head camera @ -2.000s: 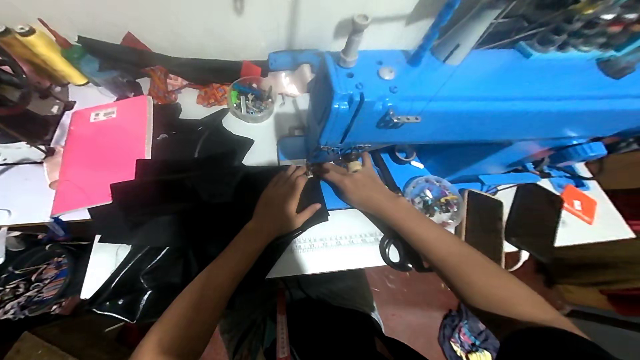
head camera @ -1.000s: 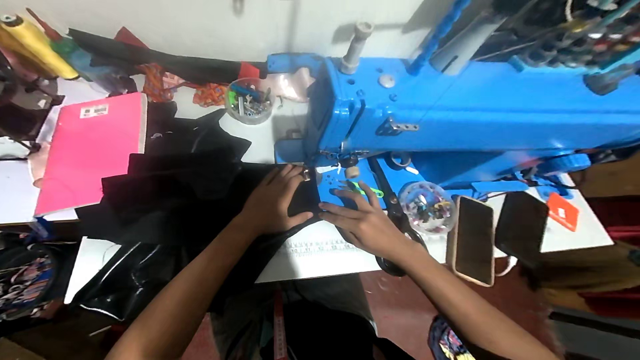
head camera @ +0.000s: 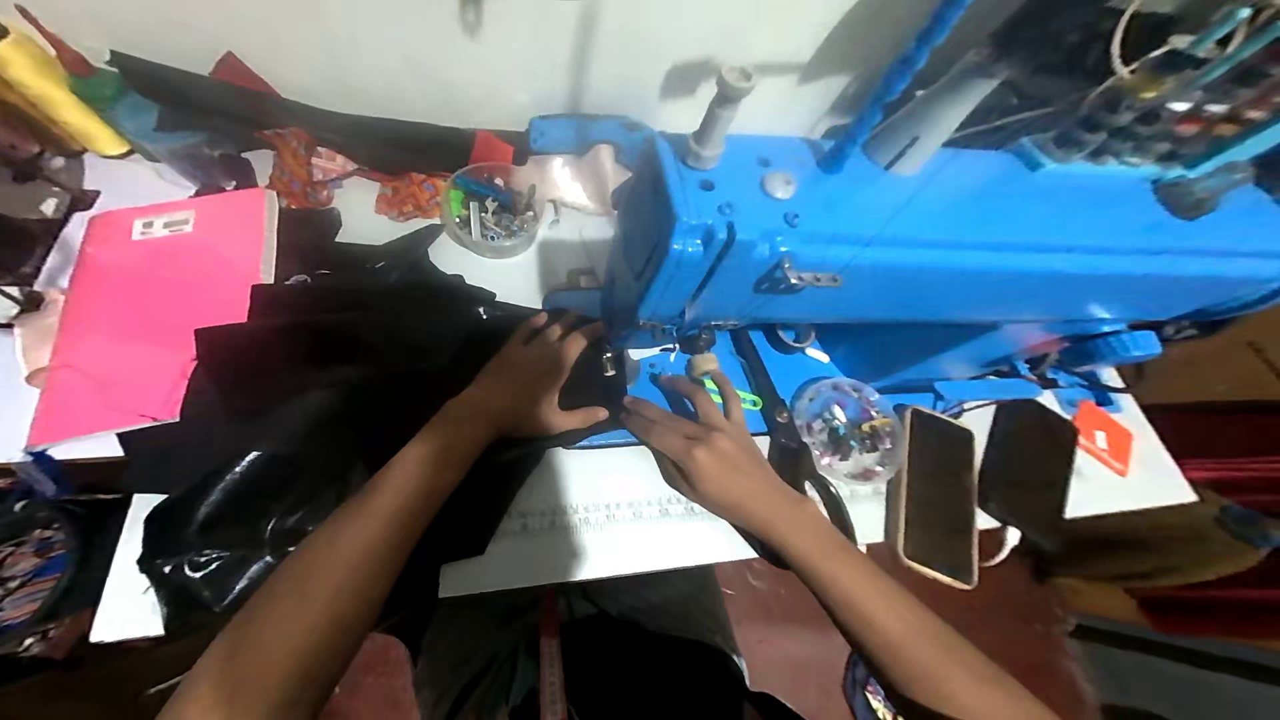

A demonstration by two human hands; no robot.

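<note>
A blue sewing machine spans the right half of the view. Black fabric lies in layers across its bed and the table on the left. My left hand rests flat on this fabric, its thumb spread toward the right, just left of the needle area. My right hand is at the fabric's right edge over the blue bed, fingers slightly bent and apart, with no object seen in its grasp. Just beyond those fingers lies a small green item. Black-handled scissors lie partly under my right wrist.
A round tub of small parts, a phone and a dark flat case are on the right. Behind the fabric stands another tub. A pink folder lies at left. Measuring marks run near the table's front edge.
My right hand has drawn back from beside the needle, toward me and to the right, uncovering the green item. My left hand stays on the black fabric.
</note>
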